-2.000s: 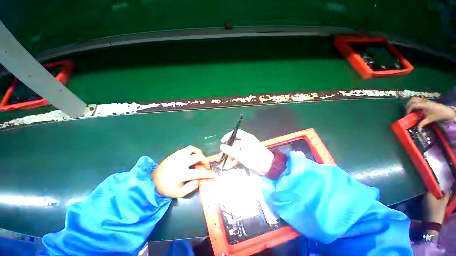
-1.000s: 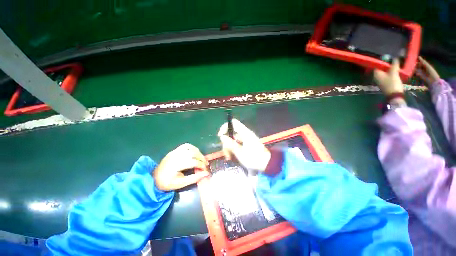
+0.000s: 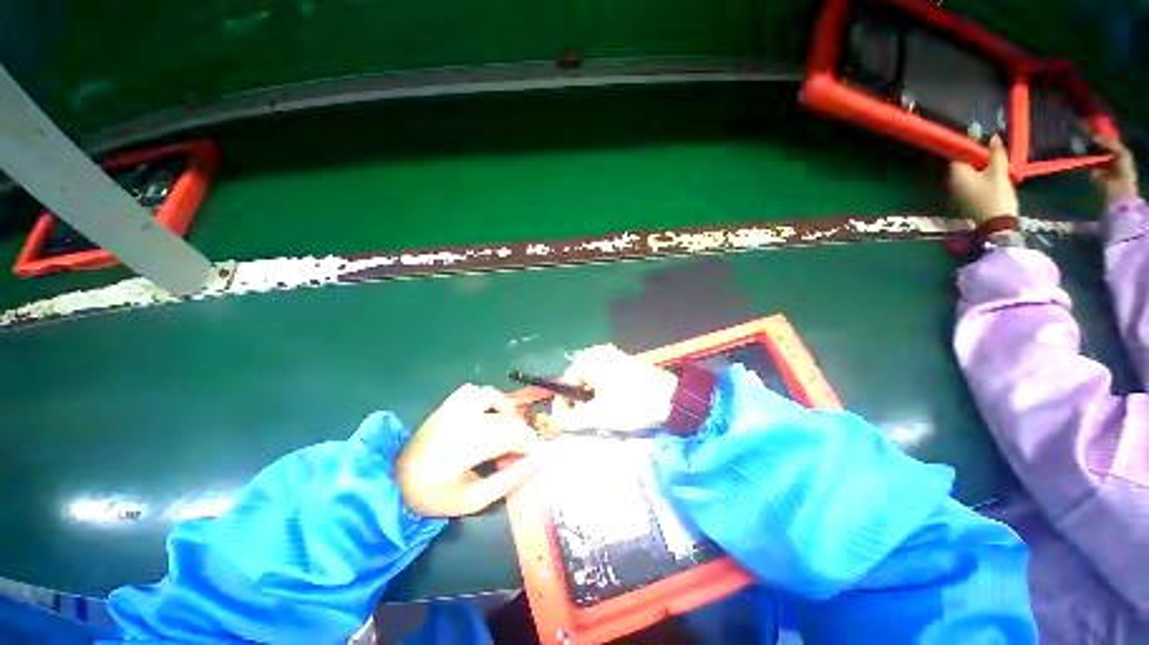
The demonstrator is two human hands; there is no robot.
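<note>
A red-orange frame (image 3: 539,567) lies tilted on the bench in front of me. In it is an open tablet (image 3: 611,529), dark with glaring white patches. My right hand (image 3: 611,391) is over the frame's upper left part and holds a thin dark pen-like tool (image 3: 544,382), now nearly flat and pointing left. My left hand (image 3: 469,451) is at the frame's upper left corner, fingers bent close to my right fingertips. Whether it pinches a small part is hidden. My right forearm covers the tablet's right side.
A green conveyor (image 3: 504,176) runs beyond a worn white-and-brown strip (image 3: 504,252). A red frame (image 3: 189,202) lies at far left behind a slanted pale post (image 3: 95,189). At upper right, a person in pink sleeves holds red frames (image 3: 882,114). A dark mat (image 3: 680,302) lies beyond my frame.
The pen-like tool has tipped from upright to nearly flat, and my right hand has come closer to my left. The other person's hands have moved from the bench to the conveyor with frames.
</note>
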